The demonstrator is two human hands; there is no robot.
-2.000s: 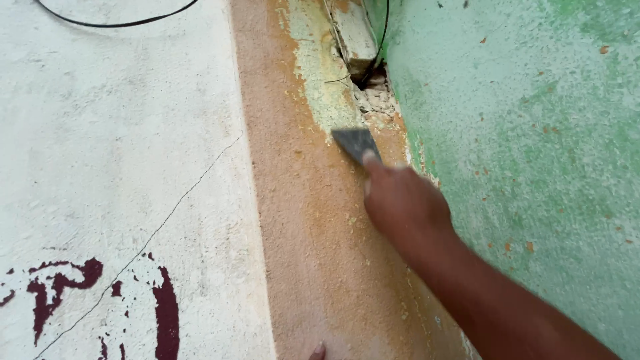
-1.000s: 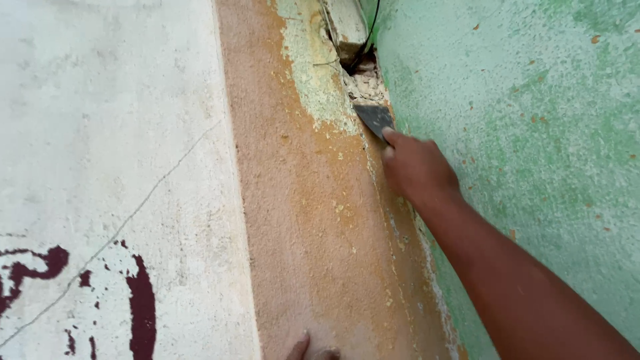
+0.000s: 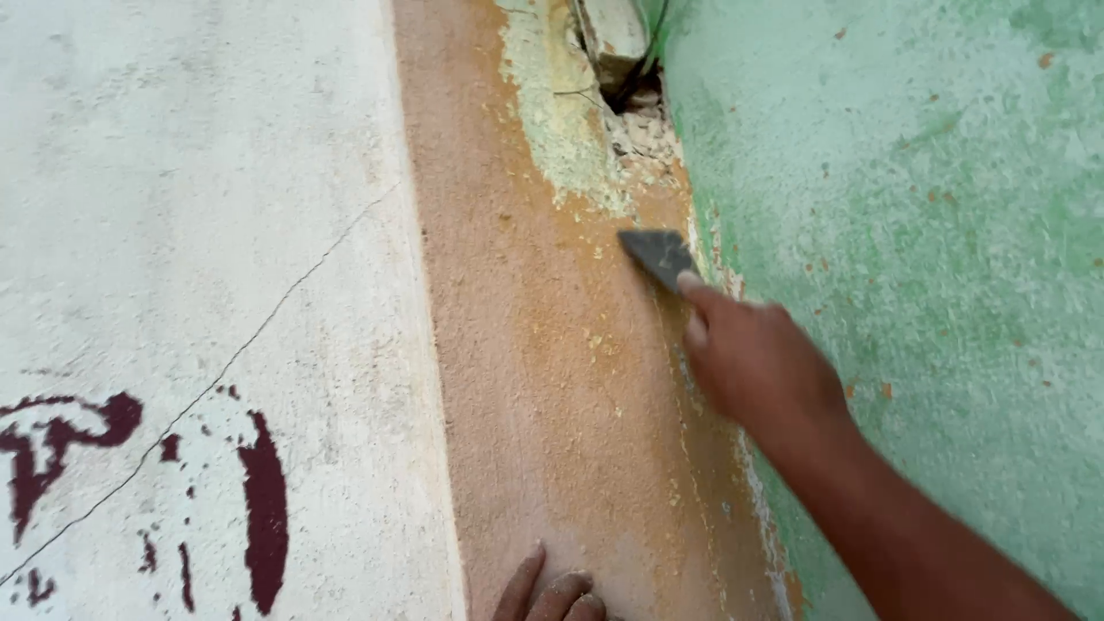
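My right hand (image 3: 763, 358) grips a putty knife (image 3: 660, 254), its handle hidden in the fist. The dark, roughly triangular blade lies against the orange-tan plaster band (image 3: 535, 345), just below a patch of pale yellow flaking paint (image 3: 565, 129). My left hand (image 3: 556, 595) shows only as fingertips at the bottom edge, resting on the same band and holding nothing that I can see. Above the blade, broken plaster (image 3: 642, 138) surrounds a dark hole under a whitish block (image 3: 614, 39).
A green wall (image 3: 906, 216) with chipped paint meets the band on the right. On the left is a white wall (image 3: 216, 155) with a long diagonal crack (image 3: 289, 293) and maroon painted marks (image 3: 265, 513). A thin dark wire (image 3: 660, 30) hangs beside the block.
Since a second ago, my right hand has brought the putty knife down and left from the edge of the broken plaster. More of my left hand's fingers shows at the bottom.
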